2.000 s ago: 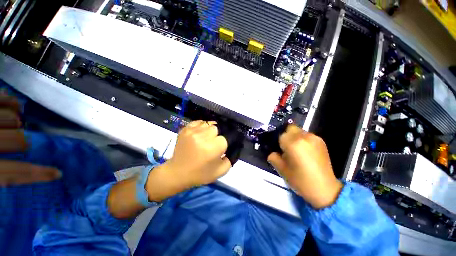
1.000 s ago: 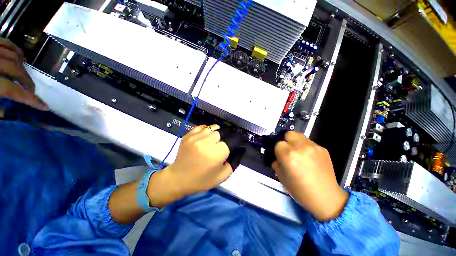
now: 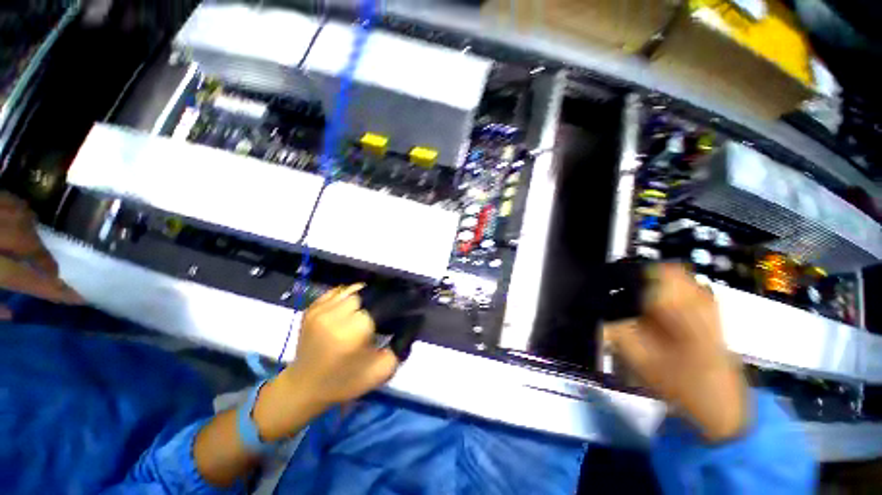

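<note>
My left hand (image 3: 338, 340), with a light-blue wristband, is over the front edge of the near circuit board (image 3: 224, 269). Its fingers are curled around black components (image 3: 395, 314); their number and shape cannot be told. My right hand (image 3: 685, 340) is blurred and stands right of the dark gap, over the front of the second board's carrier. It holds a dark piece, apparently a black component (image 3: 627, 290), at its fingertips. Long silver heatsinks (image 3: 382, 229) and two yellow blocks (image 3: 423, 157) stand on the near board.
A bright blue cord (image 3: 338, 106) crosses the near board down towards my left wrist. A second board with a heatsink (image 3: 798, 334) and an orange-copper winding (image 3: 777, 273) lies at the right. Cardboard boxes (image 3: 730, 72) stand behind. Another person's hand (image 3: 27, 253) is at the left edge.
The view has shifted right, so the boards appear further left. My right hand has moved right, away from the near board and my left hand, with the dark piece. My left hand remains near the board's front.
</note>
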